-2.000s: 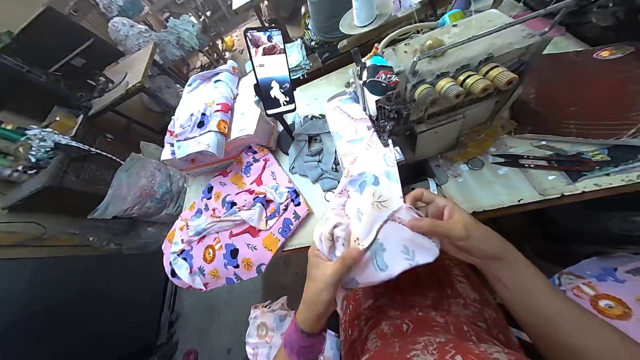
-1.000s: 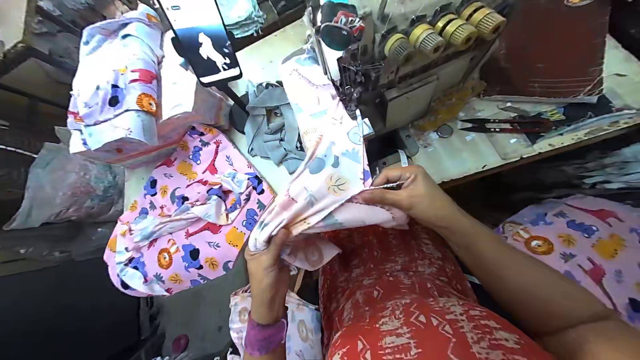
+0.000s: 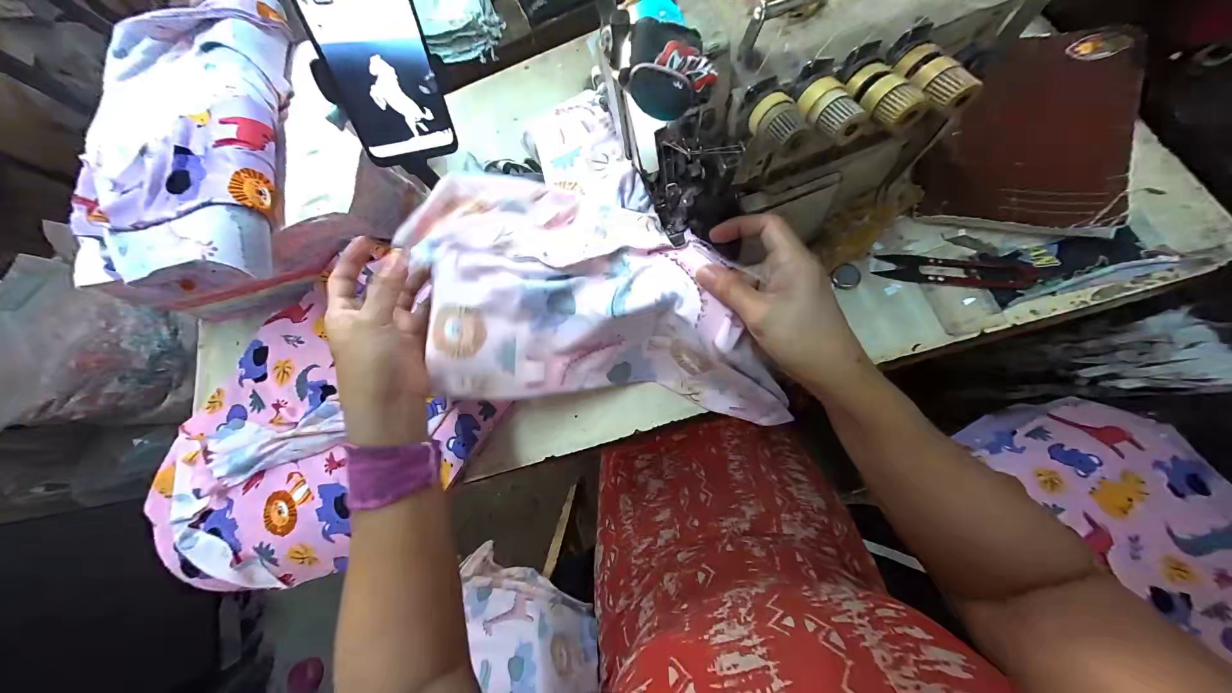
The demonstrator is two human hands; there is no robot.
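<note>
A pale pink animal-print fabric piece (image 3: 577,308) lies spread between my hands at the front of an overlock-type sewing machine (image 3: 818,106). Its upper right edge is at the presser foot (image 3: 677,231). My left hand (image 3: 375,298) is at the fabric's upper left corner, fingers curled; the fingertips are partly blurred, so the grip is unclear. My right hand (image 3: 780,298) pinches the seamed edge between thumb and fingers, just right of the presser foot. More printed fabric (image 3: 577,140) lies behind the foot.
Pink animal-print cloth (image 3: 279,500) hangs over the table's left edge, beside a fabric bundle (image 3: 183,144). A phone (image 3: 385,77) stands in a holder. Thread snips (image 3: 953,271) and a brown board (image 3: 1039,135) lie right. More printed cloth (image 3: 1116,491) is at lower right.
The fabric has moved from above my lap up to the presser foot, and is spread wider. Both hands have moved forward with it, the left one now farther from the right.
</note>
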